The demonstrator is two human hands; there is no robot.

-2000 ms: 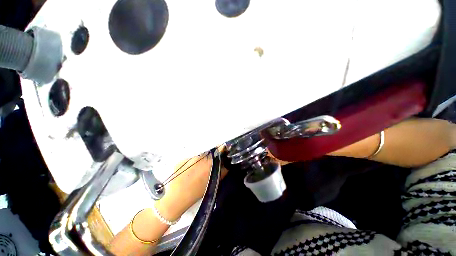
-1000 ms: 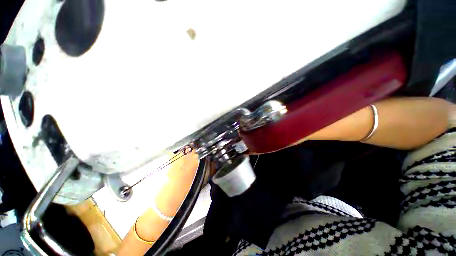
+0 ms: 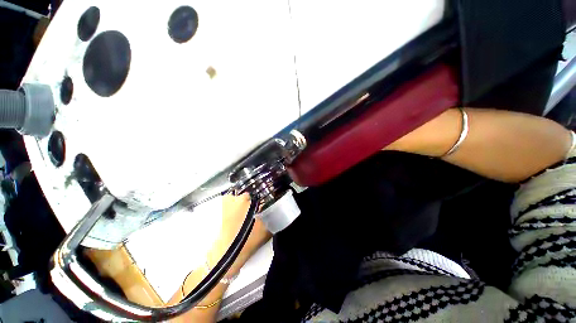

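Note:
The white sewing machine head [image 3: 208, 126] fills the upper left and middle. The tension assembly [image 3: 262, 180], with a pale cap [image 3: 280, 212], sits on its front edge beside a dark red part [image 3: 379, 129]. A chrome loop [image 3: 95, 296] curves below the head. My left hand [image 3: 237, 211] is partly seen behind the loop and tension assembly; its fingers are hidden. My right forearm passes behind the red part, and the right hand is hidden. Black fabric [image 3: 354, 221] hangs between the arms. The needle area is hidden.
A grey ribbed tube [image 3: 35, 110] joins the head at left. A black band [image 3: 505, 57] wraps the machine arm at upper right. A wooden strip [image 3: 129, 274] and white table surface [image 3: 170, 252] show below the head. Patterned clothing [image 3: 404, 299] fills the lower right.
The view has shifted, so more of the chrome loop and black band shows. The left forearm sits slightly further right in the picture, while the right arm still passes behind the red part.

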